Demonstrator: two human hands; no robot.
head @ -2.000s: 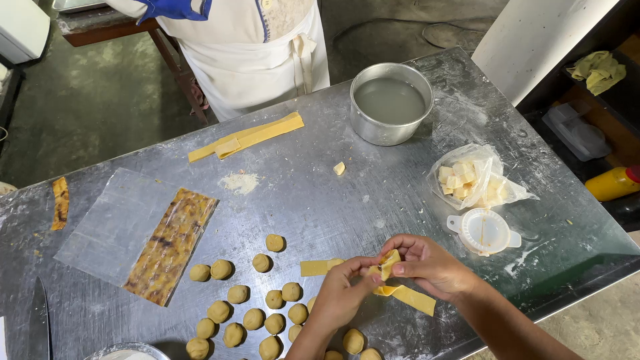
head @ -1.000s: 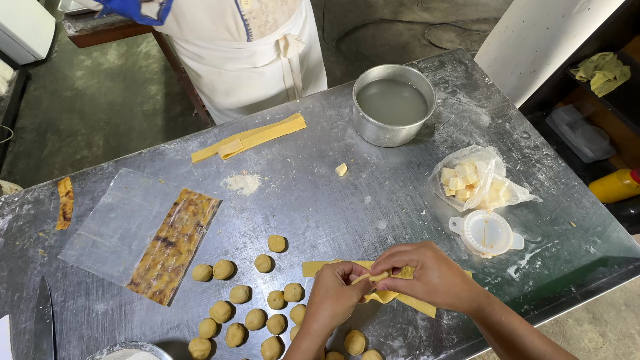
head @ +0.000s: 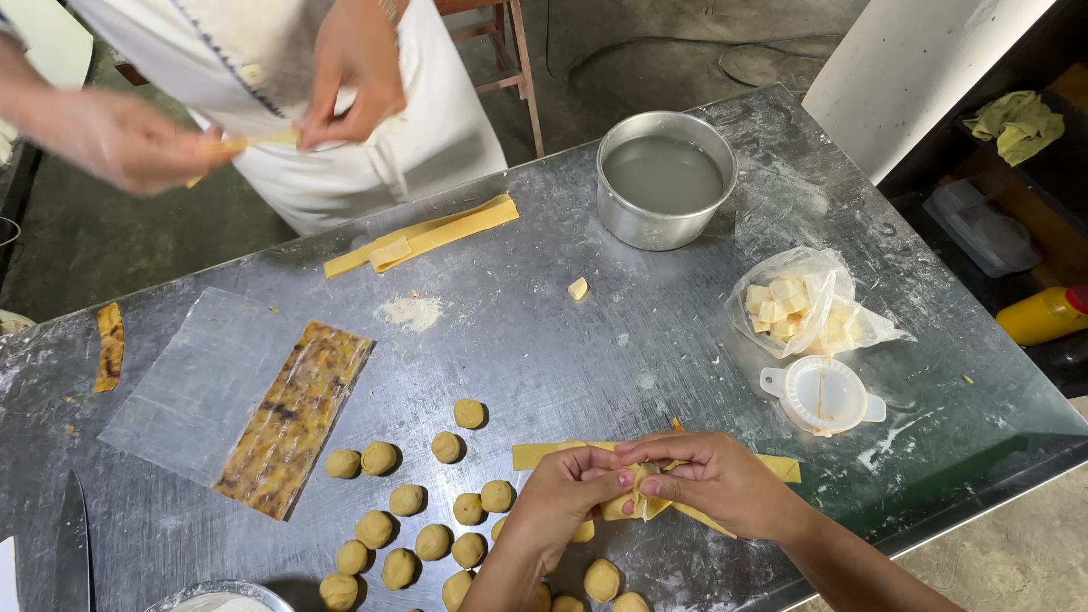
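Note:
Low in the view, my left hand (head: 571, 493) and my right hand (head: 710, 483) pinch a small folded piece of yellow dough (head: 637, 493) between their fingertips. Beneath and around them lie flat dough strips (head: 780, 467), one end showing to the left and another to the right. Several round dough balls (head: 433, 541) rest on the metal table left of my left hand and below it. To the upper right of my right hand are a clear plastic bag of pale cubes (head: 782, 306) and a white plastic dumpling press (head: 823, 393), lying unfolded.
A metal pan of cloudy liquid (head: 663, 174) stands by the far edge, near more dough strips (head: 425, 234). On the left lie a mottled yellow-brown slab (head: 293, 416) on plastic film, a knife (head: 75, 544) and a bowl rim (head: 223, 586). Across the table, a person's hands (head: 353, 93) hold a yellow strip.
The other person's hands have come into view with a yellow strip between them. My hands stay in about the same place, and the dough between them is more folded.

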